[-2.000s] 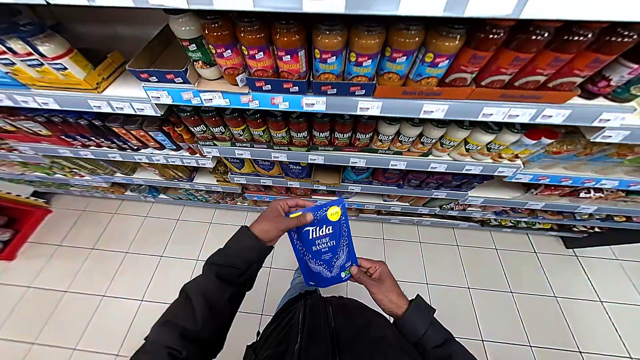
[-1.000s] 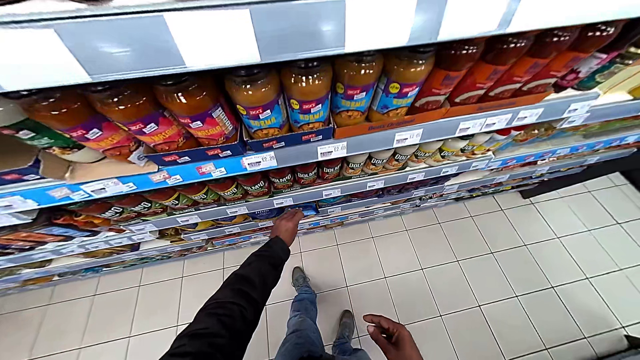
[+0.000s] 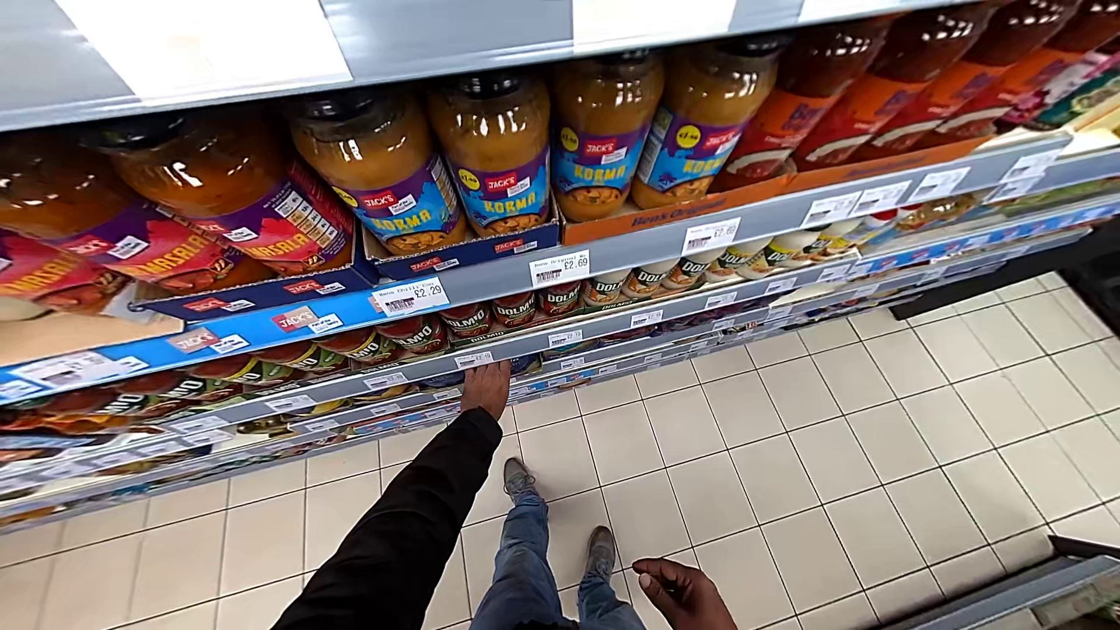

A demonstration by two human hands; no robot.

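My left hand (image 3: 486, 388) reaches into a lower shelf, below the row of Dolmio sauce jars (image 3: 468, 322). Its fingers are hidden under the shelf edge. Just right of them shows a small part of a blue package (image 3: 524, 363); whether the hand grips it cannot be seen. Near the bottom of the view, my right hand (image 3: 684, 595) hangs over the floor with its fingers loosely curled and nothing in them.
Jars of korma sauce (image 3: 500, 175), masala jars (image 3: 262, 210) and red sauce jars (image 3: 814, 105) line the upper shelf. A shelf edge with price labels (image 3: 560, 269) runs across. Another shelf unit (image 3: 1041, 595) stands at the lower right. Floor tiles (image 3: 744, 437) lie below.
Two seconds ago both hands held a blue Tilda rice pouch; one second ago my left hand was at the low shelf with something blue and my right hand was off it. The view has moved closer to the shelves.
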